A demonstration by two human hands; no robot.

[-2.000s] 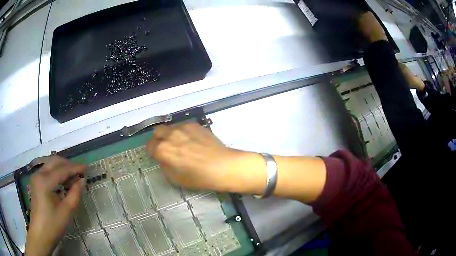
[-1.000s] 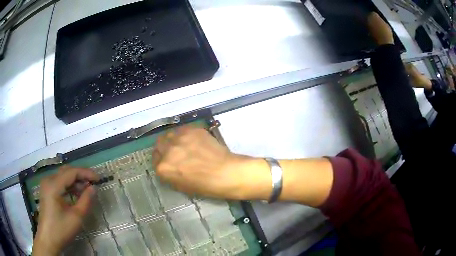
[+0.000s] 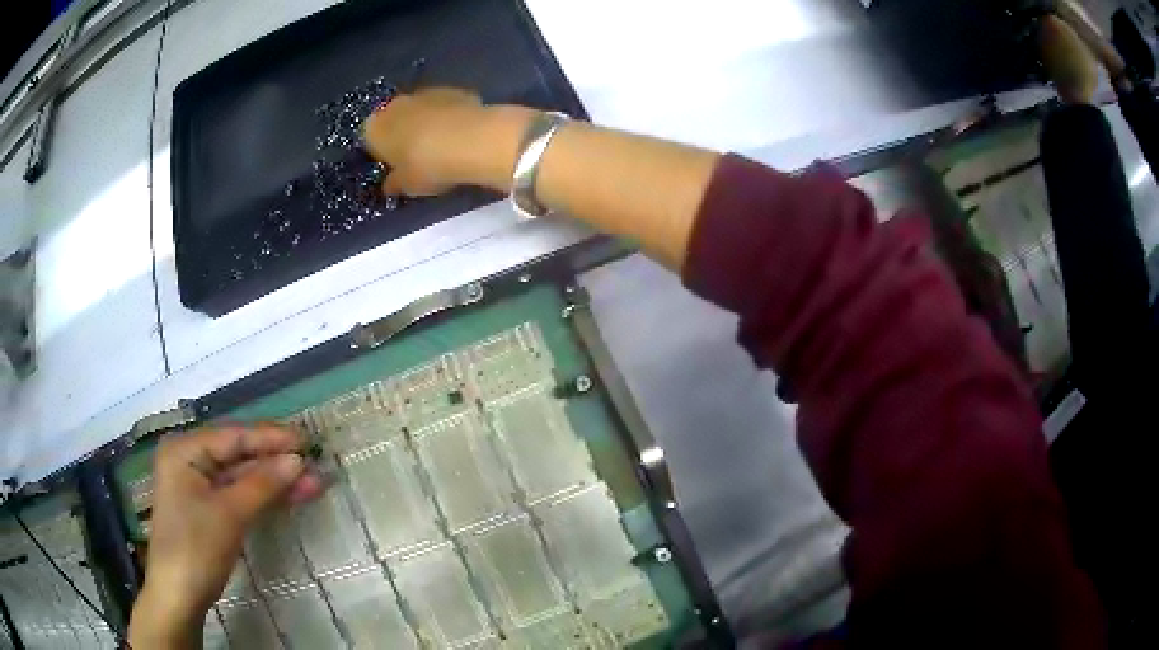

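Note:
The circuit board panel [image 3: 451, 470] lies in a green-bordered carrier frame [image 3: 636, 521]. My left hand [image 3: 223, 508] is over the panel's upper left, thumb and fingers bent close together. A small black component [image 3: 313, 451] shows at its fingertips; whether it is gripped or sits on the panel cannot be told. Another small dark part [image 3: 455, 397] is on the panel's upper strip. My right hand [image 3: 439, 140] reaches into the black component tray [image 3: 242, 152], fingertips down at the pile of shiny black components [image 3: 337, 191]; what they hold is hidden.
Curved metal handles [image 3: 420, 312] are on the frame's far edge. A long rail runs between frame and tray. Another panel [image 3: 45, 584] shows at the lower left. At right are another panel [image 3: 1017, 203], a dark tray [image 3: 947, 51] and another person's dark sleeve [image 3: 1080, 229].
My right hand has moved from the panel up into the tray, uncovering the panel's upper right. My left hand remains over the upper left. The view has shifted, so the carrier appears farther right.

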